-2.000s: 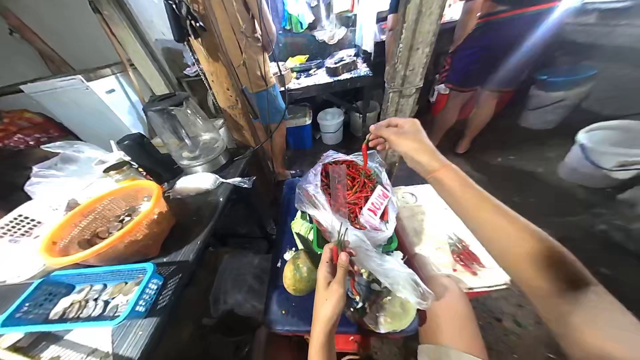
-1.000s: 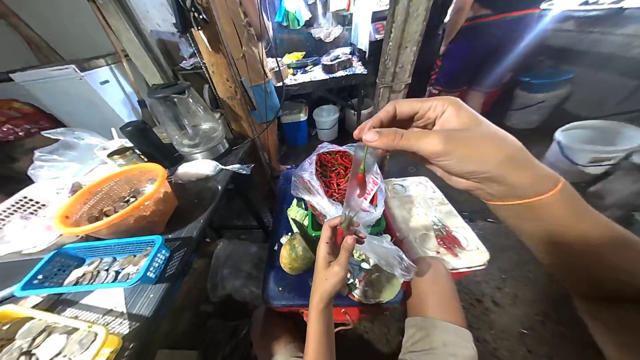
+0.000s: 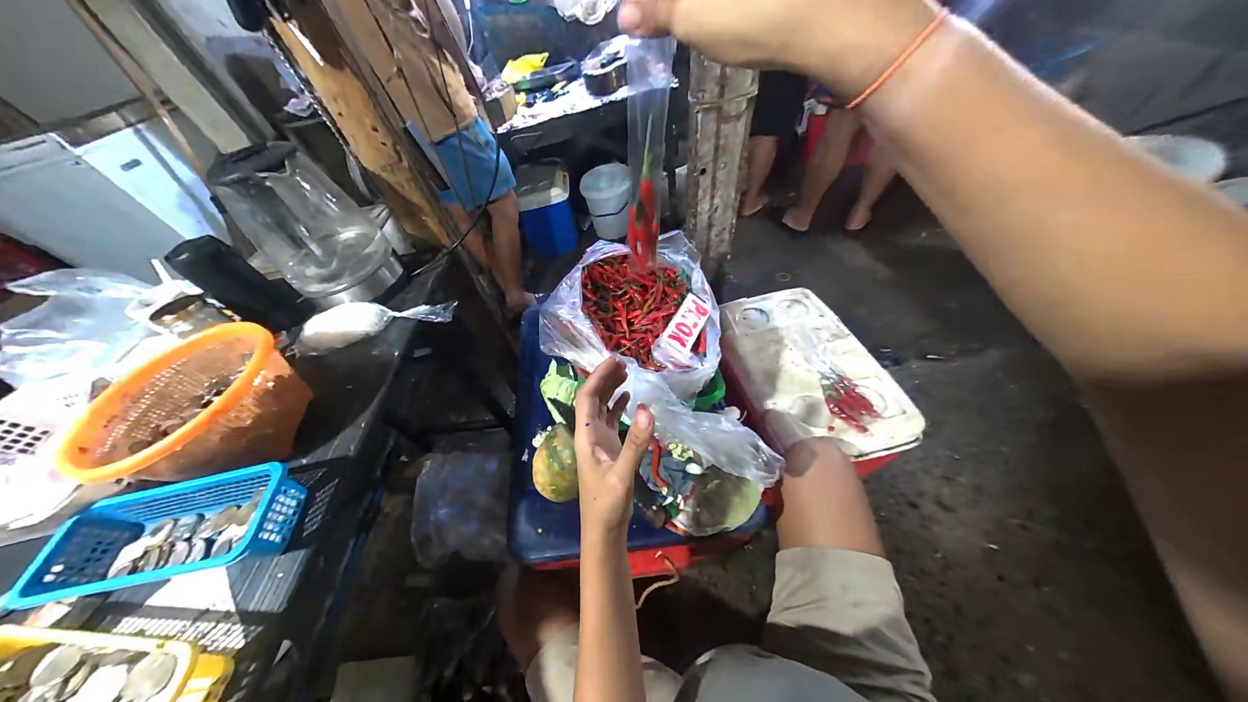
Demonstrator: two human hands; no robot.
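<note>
My right hand (image 3: 770,29), high at the top edge, pinches the top of a narrow clear plastic bag (image 3: 644,146). Red chillies lie in the bag's lower end, which hangs over a large open plastic bag full of red chillies (image 3: 634,307). Below that large bag my left hand (image 3: 612,444) is raised, fingers apart, holding nothing. The large bag stands on a blue cooler lid (image 3: 556,531), with a yellow-green fruit (image 3: 556,464) and cut vegetables beside it. On a white lid (image 3: 770,341) to the right lies a small clear bag of red chillies (image 3: 850,402).
At left, a dark table holds an orange basket (image 3: 195,409), a blue basket of coins (image 3: 166,526), a yellow basket (image 3: 117,673) and a glass blender jug (image 3: 302,224). A wooden post (image 3: 720,156) stands ahead; other people's legs (image 3: 829,166) show behind it.
The narrow bag now hangs from my right hand with chillies in its end; my right hand has risen. My left hand, earlier holding chillies, has opened.
</note>
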